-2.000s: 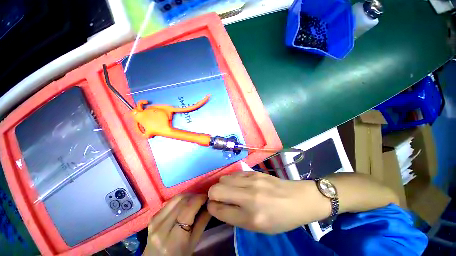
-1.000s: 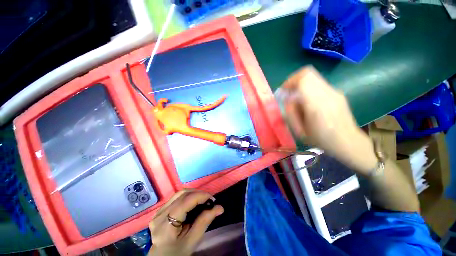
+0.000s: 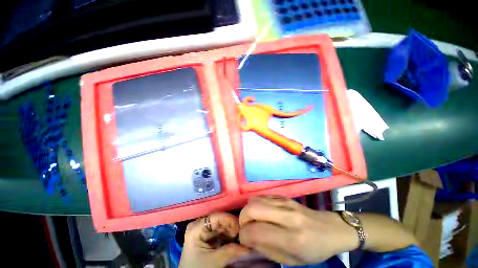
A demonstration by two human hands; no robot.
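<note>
A coral-red foam tray holds two tablets. The left tablet lies back up under clear film, its dark camera area at the lower right corner. The right tablet carries an orange air blow gun across its back. My left hand and my right hand meet below the tray's front edge. Their fingertips are together around something small and dark in my left fingers, too hidden to name. Whether my right fingers hold anything does not show.
A blue bin with small black pieces stands at upper right. A white wipe lies right of the tray. Blue film pieces lie at left. A blue parts sheet is behind the tray. A hose runs over the tray's right edge; cardboard boxes are lower right.
My right hand has come back from beside the tray to my left hand. A white wipe now lies right of the tray. The view has turned and shifted, showing more of the left side.
</note>
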